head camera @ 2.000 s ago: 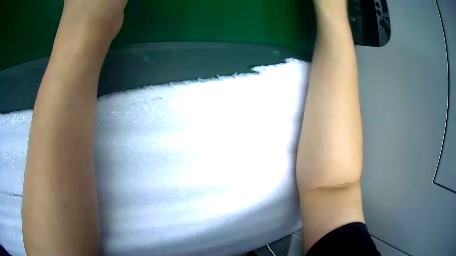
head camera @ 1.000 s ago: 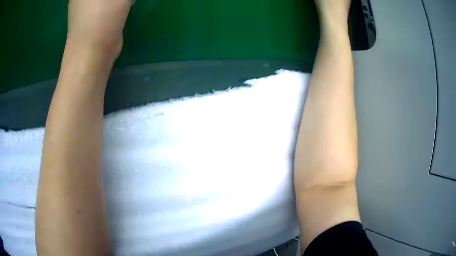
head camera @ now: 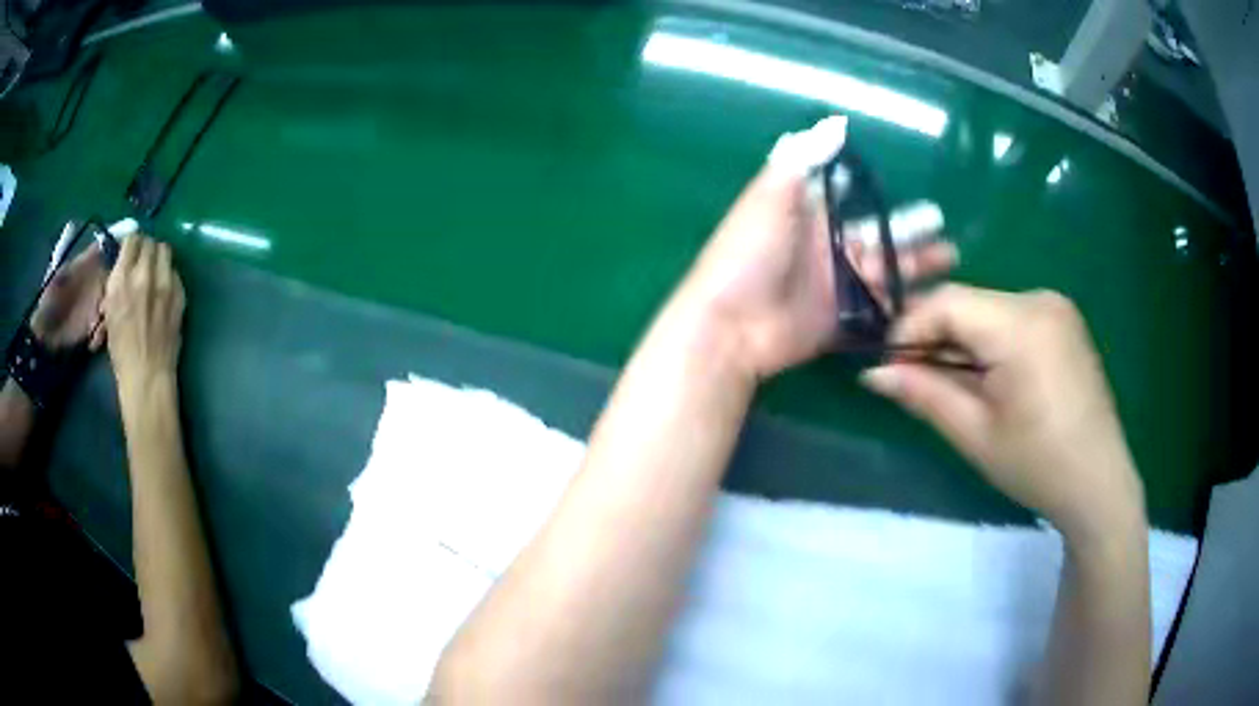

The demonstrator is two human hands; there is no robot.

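A black phone middle frame (head camera: 845, 255) is held upright above the green mat, right of centre. My left hand (head camera: 794, 269) holds it along its sides, with white finger cots on the thumb and fingertips. My right hand (head camera: 1015, 379) is at the frame's lower end and pinches a thin dark tool (head camera: 946, 359), likely a trimming knife. The tool's tip is at the frame's lower corner; blur hides whether it touches. The frame's fine details are blurred.
The glossy green mat (head camera: 456, 179) reflects a lamp. White foam (head camera: 856, 593) lies under my forearms. At left, another person's hands (head camera: 138, 297) hold a similar frame, and another frame (head camera: 182, 138) lies on the mat. A grey machine (head camera: 1222, 593) stands at right.
The view has swung up and to the left. Both my hands, earlier cut off by the top edge, now show with the frame and tool. The other person has come into view.
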